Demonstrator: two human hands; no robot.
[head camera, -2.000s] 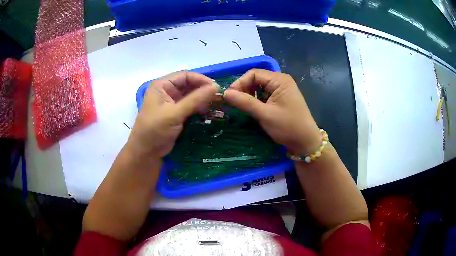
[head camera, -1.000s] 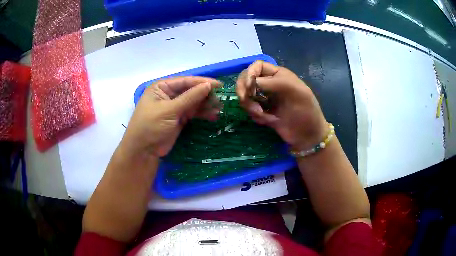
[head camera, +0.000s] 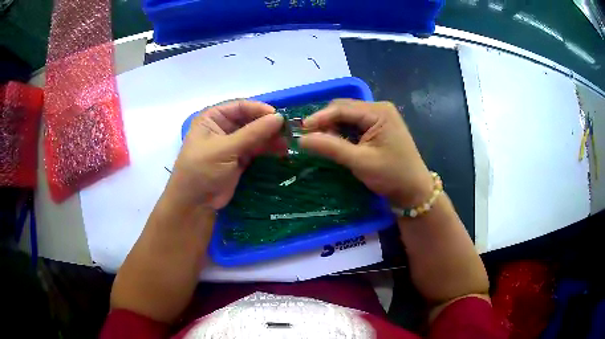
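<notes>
The small blue bin (head camera: 302, 251) lies on the white sheet in front of my body. It holds a heap of thin green panel waste strips (head camera: 298, 192), with a pale strip on top. My left hand (head camera: 229, 145) is over the bin's left part, thumb and finger pinching a small circuit board piece (head camera: 296, 126) with silver parts. My right hand (head camera: 365, 145) is over the bin's right part, its thumb and finger at the right side of the same piece. The fingers hide much of the piece.
Red bubble wrap (head camera: 86, 142) lies at the left. A large blue crate (head camera: 292, 21) stands beyond the small bin. A black mat (head camera: 424, 93) and another white sheet (head camera: 531, 145) lie at the right. Some dark slivers lie on the near white sheet (head camera: 139, 198).
One second ago my right hand was apart from my left, its fingers curled. Now its fingertips are back at the small piece by my left hand.
</notes>
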